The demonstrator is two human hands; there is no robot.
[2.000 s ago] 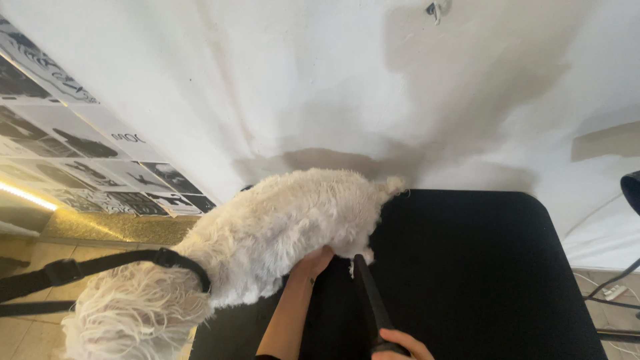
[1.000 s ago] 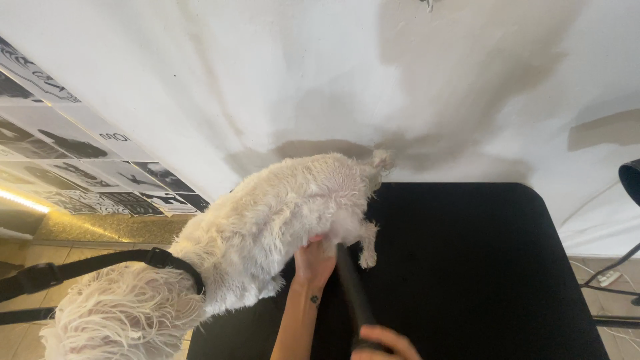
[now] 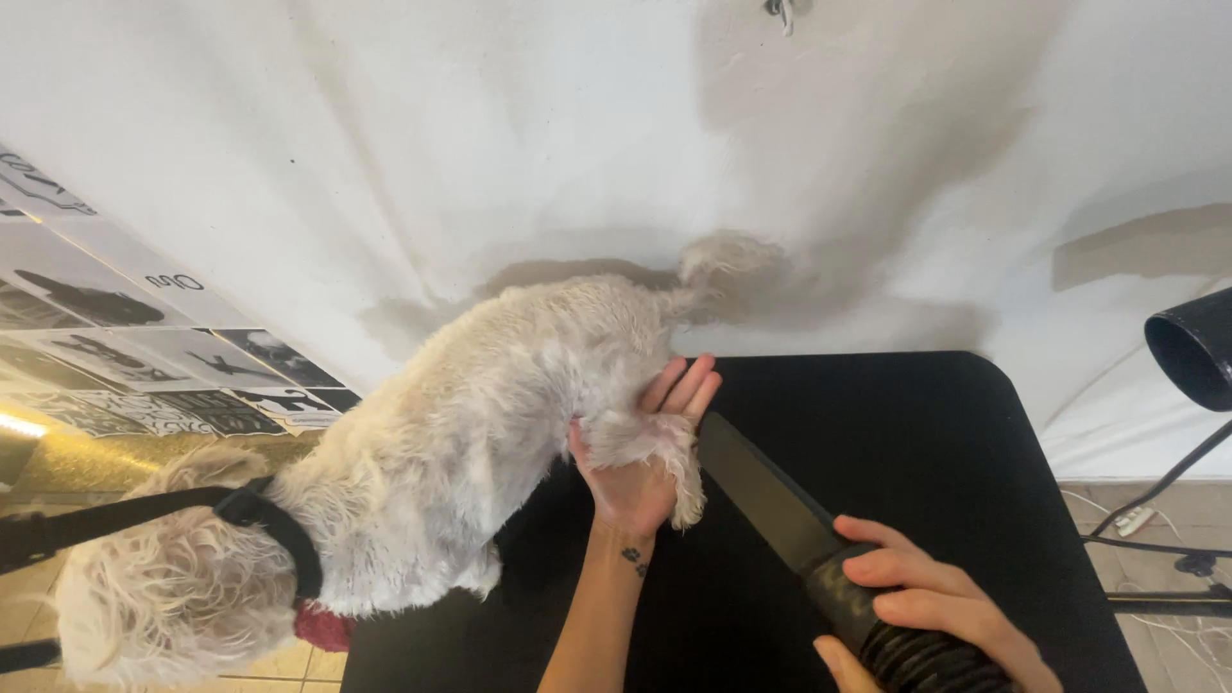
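A small dog with a damp-looking white curly coat (image 3: pixel 481 414) stands on a black table (image 3: pixel 866 443), its head at the lower left and its tail near the wall. A black strap (image 3: pixel 125 515) loops around its neck. My left hand (image 3: pixel 640 462) is under the dog's hind leg, palm up, with the leg resting on it and the fingers spread behind. My right hand (image 3: pixel 924 597) grips a black dryer hose with a long flat nozzle (image 3: pixel 760 486); the nozzle's tip is close beside the hind leg and my left fingertips. Something red (image 3: pixel 324 628) shows under the dog's neck.
A stained white wall (image 3: pixel 577 144) runs behind the table. Printed pictures (image 3: pixel 173 356) cover the wall at left. A black cylindrical object (image 3: pixel 1193 346) on a thin arm juts in from the right. Cables and a power strip (image 3: pixel 1136 522) lie on the tiled floor.
My left hand has shifted from the dog's belly side to beneath the hind leg, which is now raised on the palm. The nozzle in my right hand has moved off the dog's flank and tilted.
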